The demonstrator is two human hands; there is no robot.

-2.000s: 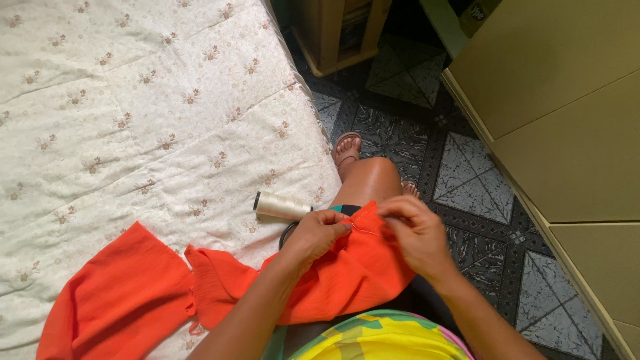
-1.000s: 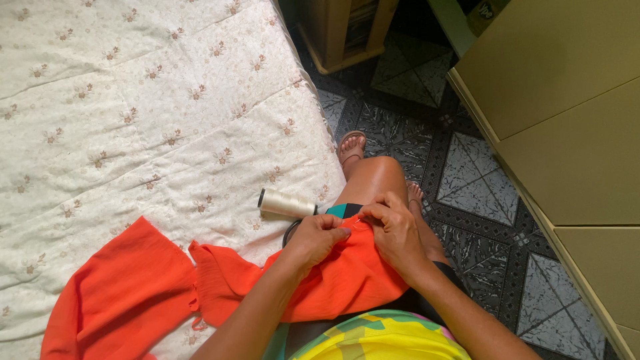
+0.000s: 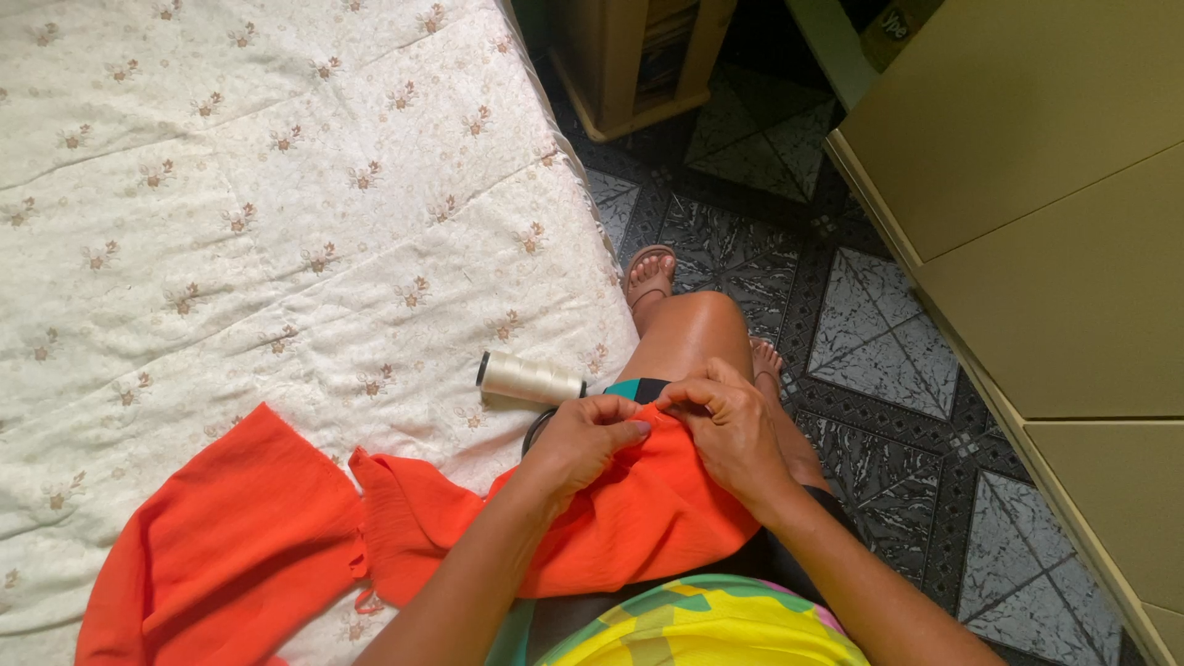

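Orange-red fabric (image 3: 638, 518) lies across the lap and runs left onto the bed, where a wider piece of it spreads out. My left hand (image 3: 587, 439) pinches its upper edge between thumb and fingers. Close beside it, my right hand (image 3: 726, 425) pinches the same edge, fingertips almost touching the left ones. Whether a needle or thread is between the fingers is too small to tell. A spool of cream thread (image 3: 532, 376) lies on its side on the bed, just above my left hand. Part of a dark round-edged object (image 3: 535, 427) shows behind my left wrist.
The bed (image 3: 277, 231) with a floral quilted cover fills the left side. A wooden cabinet (image 3: 629, 69) stands beyond its corner. Beige furniture panels (image 3: 1045, 240) rise at the right, over a patterned tile floor (image 3: 869, 472). The person's legs and sandalled feet extend ahead.
My right hand, raised a little off the fabric two seconds ago, has come down and left to the edge beside my left hand. The left hand has stayed on the fabric.
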